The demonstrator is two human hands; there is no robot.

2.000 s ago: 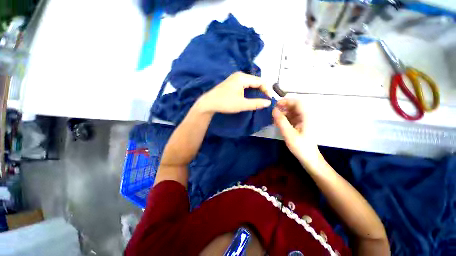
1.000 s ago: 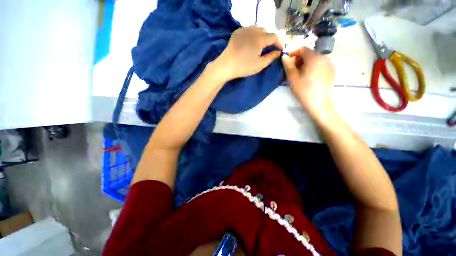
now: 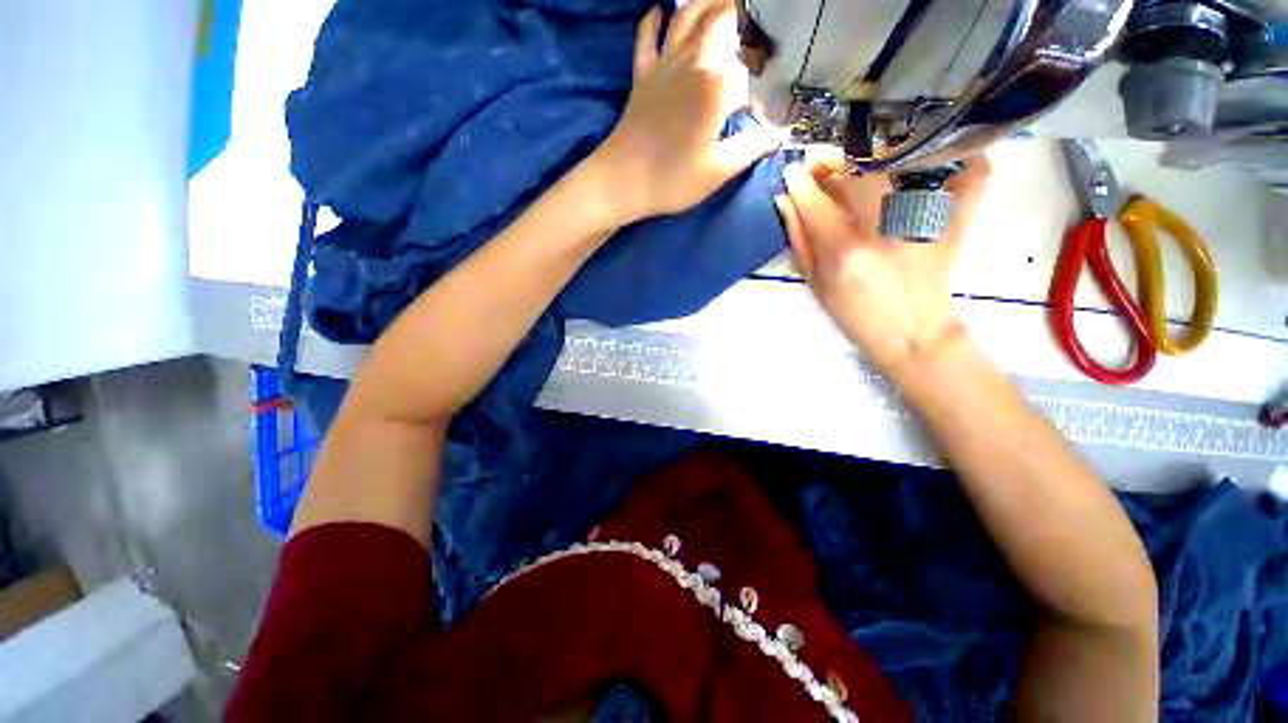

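A dark blue garment piece (image 3: 480, 134) lies bunched on the white table, and a thin blue cord (image 3: 294, 304) hangs from its left side over the edge. My left hand (image 3: 685, 134) presses on the cloth, its thumb at the cloth edge by the presser foot (image 3: 815, 120). My right hand (image 3: 876, 254) pinches the cloth edge just right of my left thumb, under the sewing machine head (image 3: 975, 71). A ridged grey knob (image 3: 915, 213) sits between my right fingers. The needle tip and the seam under the foot are too small to tell.
Scissors (image 3: 1106, 304) with red and yellow handles lie right of the machine. A ruler scale (image 3: 636, 357) runs along the near table edge. A turquoise strip (image 3: 215, 85) lies at the left. A blue basket (image 3: 283, 459) is at lower left. More blue cloth (image 3: 1215, 593) lies below the table.
Both hands have moved with the cloth edge from the open table to the presser foot. The machine head shows larger and closer. The left fingers are now spread further up the cloth.
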